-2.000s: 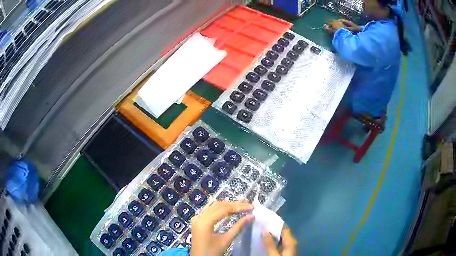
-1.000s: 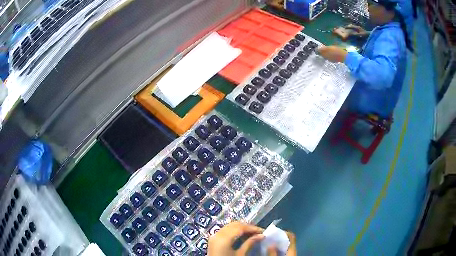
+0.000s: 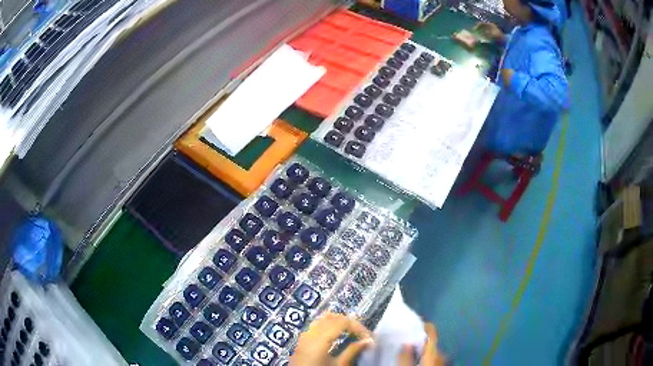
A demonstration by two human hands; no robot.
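Observation:
The near clear blister tray (image 3: 387, 266) lies in front of me. Rows of dark rounded black parts (image 3: 288, 221) fill its left and middle; pockets toward its right side are empty and glittering. Several lower parts show a brighter ring or square. My right hand (image 3: 429, 348) holds a bent white sheet (image 3: 399, 323) at the tray's lower right. My left hand (image 3: 326, 343) is at the sheet's left edge, thumb and forefinger curled toward it. The left fingertips are blurred; whether they hold anything is unclear. Both hands are cut off by the bottom edge.
Behind are an orange frame (image 3: 259, 175) with white paper (image 3: 265, 96), a black tray (image 3: 187, 204), a red-orange tray (image 3: 351, 53) and a second tray (image 3: 429, 143). A person in blue (image 3: 533, 93) sits upper right. A blue bundle (image 3: 37, 246) and stacked trays (image 3: 64, 329) are left.
The view has shifted slightly. The white sheet, more crumpled between my hands a second ago, now stands taller, its tip pointing up. The co-worker's near hand has drawn back from the second tray.

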